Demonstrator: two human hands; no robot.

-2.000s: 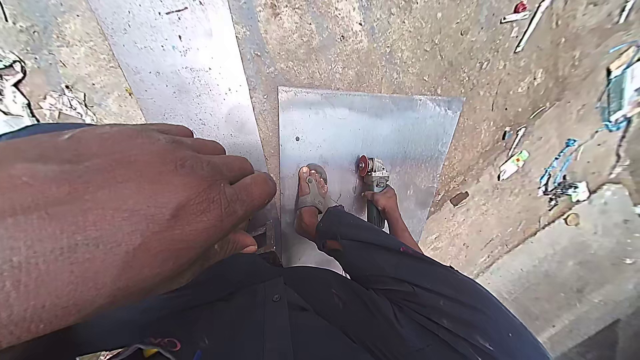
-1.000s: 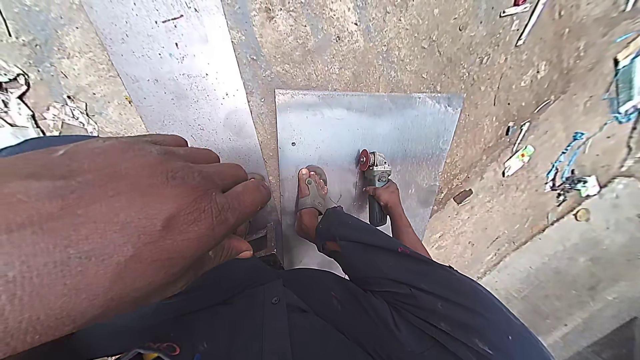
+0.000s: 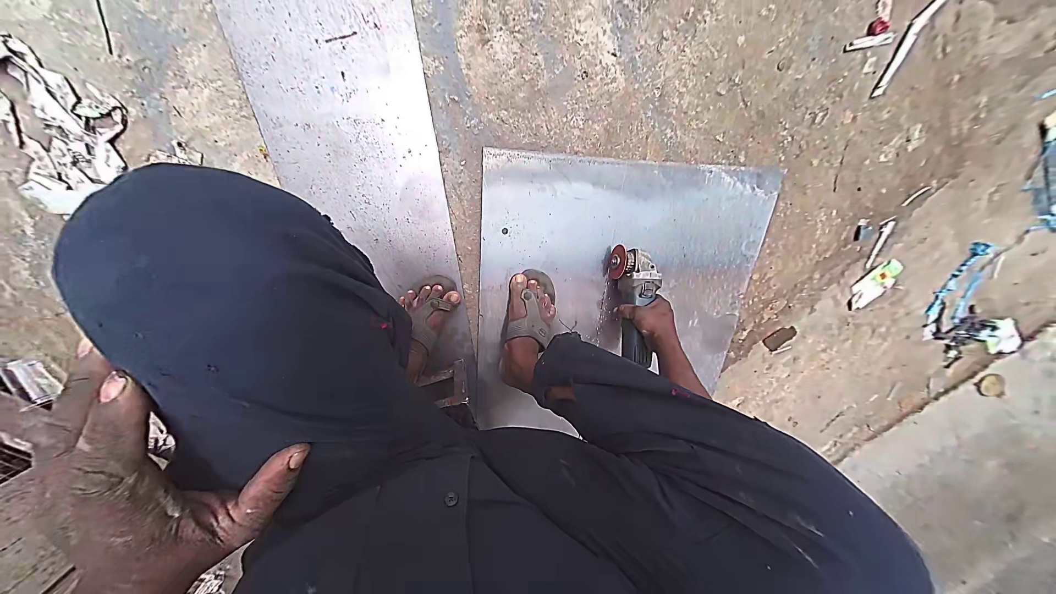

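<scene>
My right hand (image 3: 652, 320) is closed around the body of an angle grinder (image 3: 640, 289), whose red disc (image 3: 617, 261) stands on edge at or just above a square metal sheet (image 3: 701, 214). A faint line runs on the sheet below the disc. At the lower left, my left hand (image 3: 140, 487) has its fingers spread beside my bent knee in dark trousers and holds nothing. One sandalled foot (image 3: 528, 318) rests on the square sheet, left of the grinder; the other foot (image 3: 431, 313) is on a long metal sheet (image 3: 355, 124).
A small metal frame piece (image 3: 447, 386) lies between my feet, partly hidden by the trousers. Crumpled scrap (image 3: 62, 124) is on the concrete ground at the left. To the right lie blue cord (image 3: 957, 289), a crumpled wrapper (image 3: 876, 284) and pale strips (image 3: 907, 48). A concrete edge runs along the lower right.
My left hand has moved down and left from in front of the view, with its fingers now spread, uncovering my knee and other foot. The right hand keeps hold of the grinder at about the same place.
</scene>
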